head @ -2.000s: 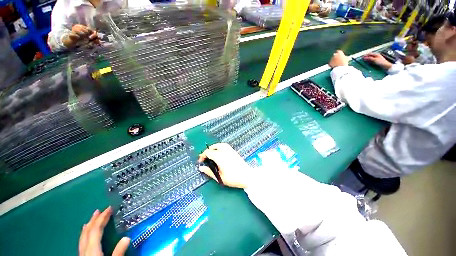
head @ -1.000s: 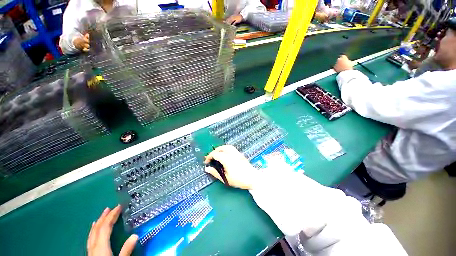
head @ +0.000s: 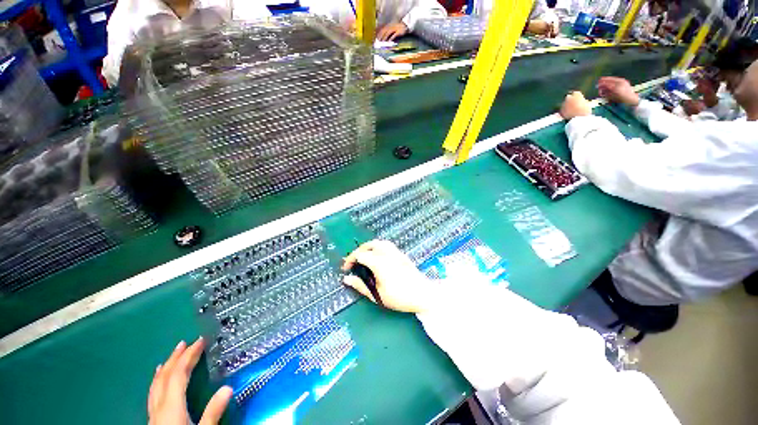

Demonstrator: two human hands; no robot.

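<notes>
My right hand (head: 384,276) is closed around the black tweezers (head: 364,272), between the two blister trays. My left hand (head: 180,388) has its fingers apart at the lower left corner of the clear component blister tray (head: 270,300) and holds nothing that I can see; the frame edge cuts it off. The tray holds rows of tiny dark and silver pieces. A blue adhesive pad sheet (head: 291,373) with rows of small white squares lies at its near edge. The second blister tray (head: 411,217) lies to the right, with a second blue and white sheet (head: 465,259) below it.
A conveyor belt (head: 274,207) carries spaced black round units (head: 188,236). Stacked clear trays (head: 266,108) stand across it. A yellow post (head: 489,79) rises at the rail. To the right are a clear plastic strip (head: 540,232), a dark parts tray (head: 540,168) and a neighbour's sleeve (head: 640,162).
The black round units on the belt have moved left. The view has shifted slightly, so the bench things sit a little further right. My hands hold nearly the same poses. The neighbour's hands have moved.
</notes>
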